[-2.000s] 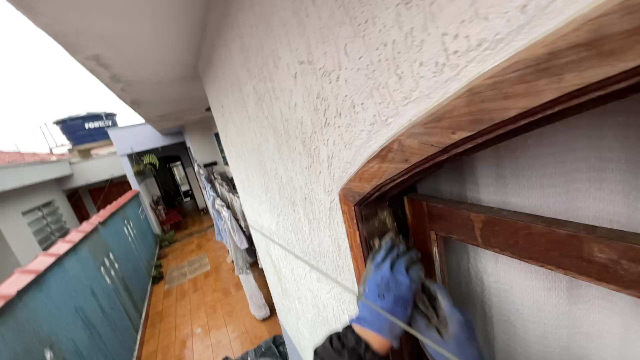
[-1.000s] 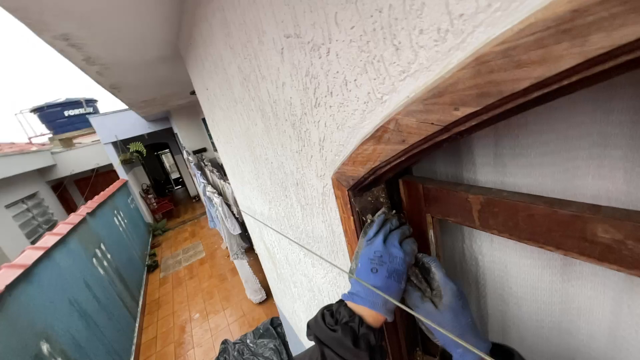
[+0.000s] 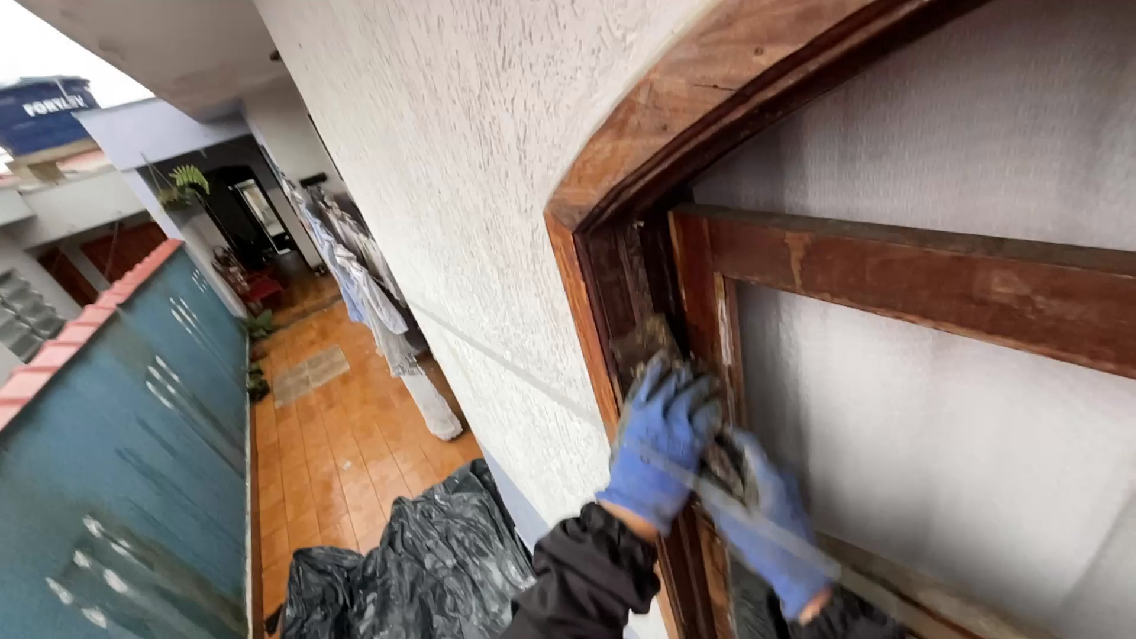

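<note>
My left hand (image 3: 666, 439), in a blue work glove with soiled fingers, is at the left jamb of an arched wooden window frame (image 3: 621, 275). A dirty, dark brownish pad or rag (image 3: 652, 342) shows at its fingertips against the wood, and its fingers are curled over it. Just right of and below it is my right hand (image 3: 772, 515), also in a blue glove, blurred, its dark-stained fingers beside the inner wooden sash (image 3: 923, 275). Whether it holds anything is hidden.
A thin cord (image 3: 506, 359) crosses diagonally in front of the textured white wall (image 3: 479, 222). Black plastic sheeting (image 3: 417, 559) lies on the orange tiled floor (image 3: 342, 444). Laundry (image 3: 382, 311) hangs along the wall. A blue wall with a tiled top (image 3: 133, 426) bounds the left side.
Both hands have moved down along the jamb, away from the frame's upper corner. More of the black plastic sheeting shows as the view has shifted.
</note>
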